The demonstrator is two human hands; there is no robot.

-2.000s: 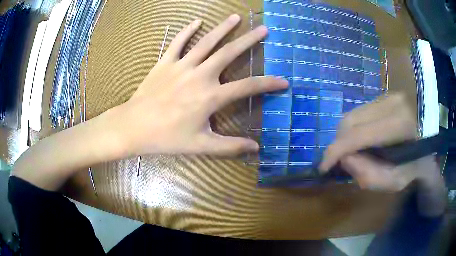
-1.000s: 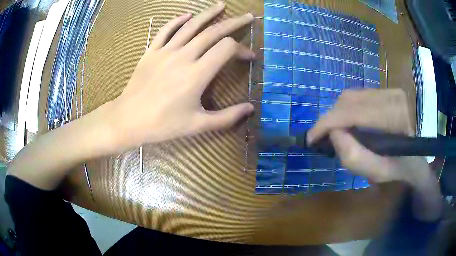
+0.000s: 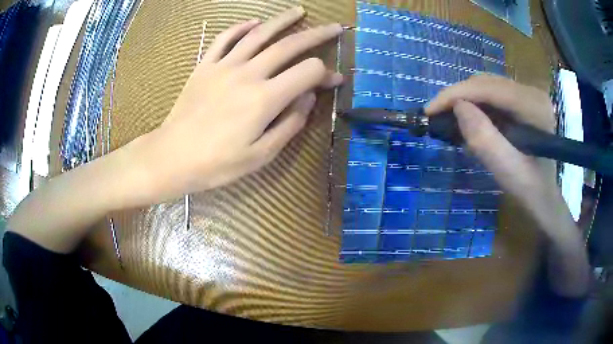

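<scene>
The blue solar cell string array (image 3: 417, 222) lies on the brown tabletop, right of centre. A thin bus ribbon (image 3: 332, 161) runs along its left edge, across the wire ends. My right hand (image 3: 497, 127) grips the black soldering iron (image 3: 531, 140); its dark tip points left and is at the ribbon about halfway along. Whether it touches cannot be told. My left hand (image 3: 235, 114) lies palm down left of the array, holding nothing, with its fingertips beside the upper part of the ribbon and its fingers partly spread.
Cut ribbon bundles (image 3: 94, 80) and white strips (image 3: 44, 101) lie at the left. Another white strip pile (image 3: 571, 148) is at the right edge. A loose ribbon (image 3: 187, 211) passes under my left hand. A grey object (image 3: 585, 33) is at the back right.
The array has shifted towards me. The iron first moved up off the array's near edge, then further up along the left edge. My left hand has moved slightly left and its thumb has drawn in.
</scene>
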